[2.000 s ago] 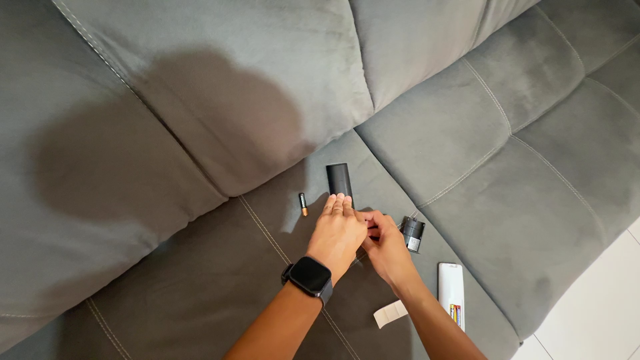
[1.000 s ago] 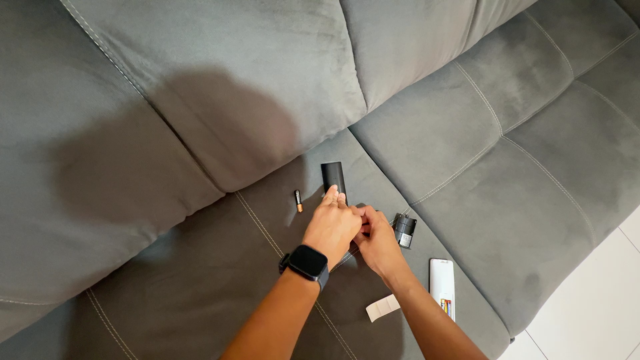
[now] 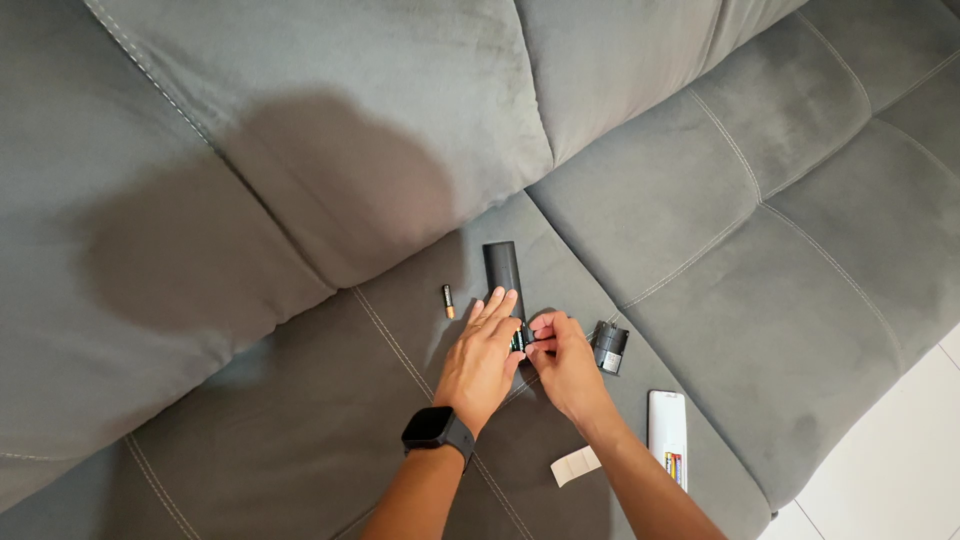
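A black remote control (image 3: 501, 264) lies back side up on the grey sofa seat. My left hand (image 3: 486, 352), with a black smartwatch on its wrist, rests over its lower half and holds it. Between the hands a battery (image 3: 517, 341) shows in the remote's lower part, partly hidden by fingers. At the remote's right edge are the bent fingertips of my right hand (image 3: 561, 360); whether they grip anything is hidden. Left of the remote lies a loose black and copper battery (image 3: 448, 301). A black battery cover (image 3: 611, 347) with a label lies just right of my right hand.
A white remote control (image 3: 666, 427) with its battery compartment uncovered lies near the seat's front edge. Beside my right forearm is a cream-coloured flat piece (image 3: 574, 466), partly covered by it. The sofa's backrest (image 3: 360, 150) rises behind; pale floor tiles (image 3: 892, 442) show at lower right.
My right hand's fingers have shifted slightly at the remote's edge, and a battery now shows between the hands. My left hand stays on the remote.
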